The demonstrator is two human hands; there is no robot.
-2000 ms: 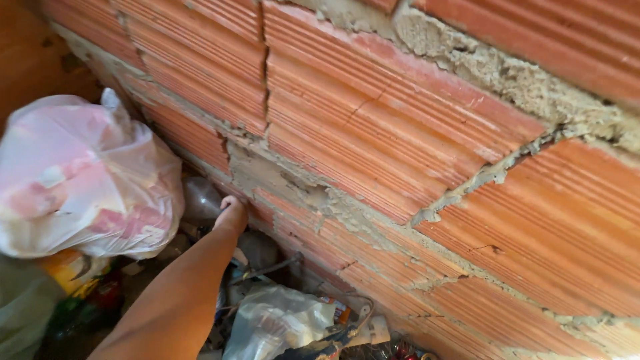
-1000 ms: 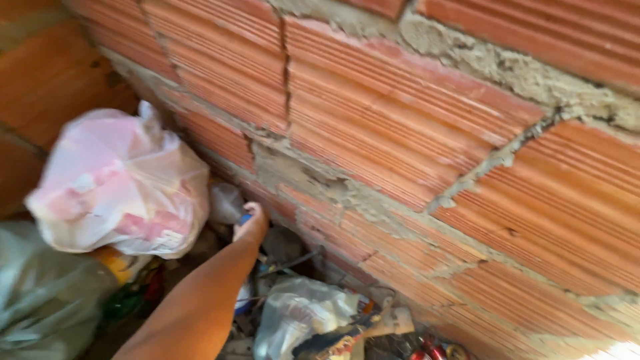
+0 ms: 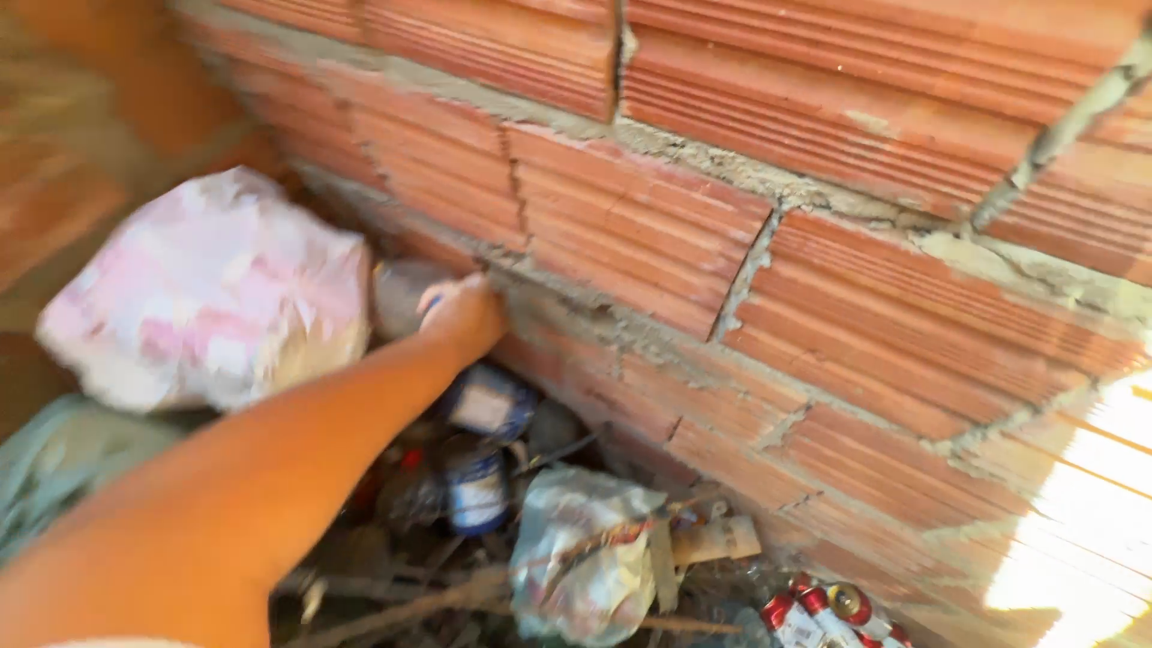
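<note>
My left hand [image 3: 463,315] reaches from the lower left to the foot of the brick wall, its fingers closed around the blue-capped end of a clear plastic bottle [image 3: 405,292]. Blur hides the exact grip. Left of the bottle sits a full whitish-pink plastic bag [image 3: 216,297]. Below the hand lie a dark blue container with a pale label [image 3: 486,405] and another blue-and-white labelled container [image 3: 477,490]. My right hand is not in view.
The hollow-brick wall [image 3: 630,225] runs diagonally beside the hand. A greenish plastic bag [image 3: 72,468] lies at lower left. A crumpled translucent bag [image 3: 585,558], sticks [image 3: 405,612], a cardboard piece [image 3: 715,540] and red-and-white cans [image 3: 819,612] lie lower down.
Blue shows at my left hand's fingers now and one second ago, but not two seconds ago. The hand stays by the bottle near the wall. The view has shifted, showing more cans.
</note>
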